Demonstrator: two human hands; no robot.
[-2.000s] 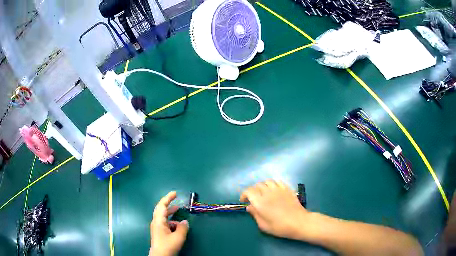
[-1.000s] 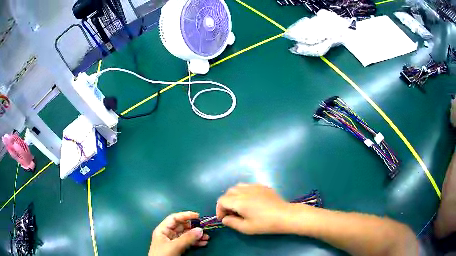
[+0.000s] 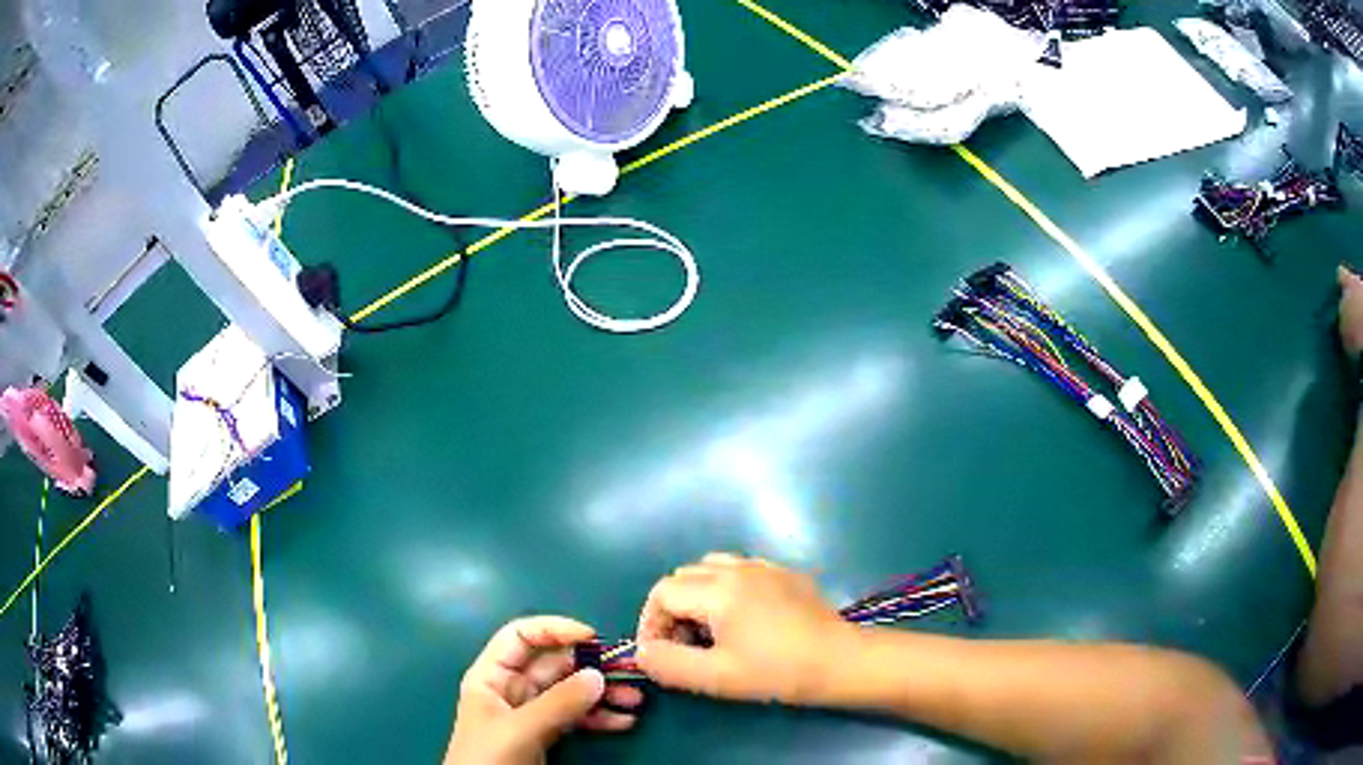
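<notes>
A wire harness (image 3: 907, 596) of thin coloured wires lies on the green mat at bottom centre, its wide dark connector at the right end. My left hand (image 3: 531, 695) holds the small black connector housing (image 3: 589, 656) at the harness's left end between thumb and fingers. My right hand (image 3: 733, 628) is closed round the wires just right of the housing, fingertips pinching near it. The middle of the bundle is hidden under my right hand and wrist. Single wire ends are too small to tell.
Two parallel harnesses (image 3: 1069, 374) lie near the right yellow line. A white fan (image 3: 583, 75) with a coiled cord stands at the back. A blue box (image 3: 254, 478) and dark harness heap (image 3: 63, 680) are left. Plastic bags (image 3: 942, 75), a white sheet (image 3: 1136, 105) and another person's arm (image 3: 1341, 553) are right.
My left hand has closed on the housing, where it was open beside it. My right hand has moved left along the wires towards it. The view has shifted, and another person's arm shows at right.
</notes>
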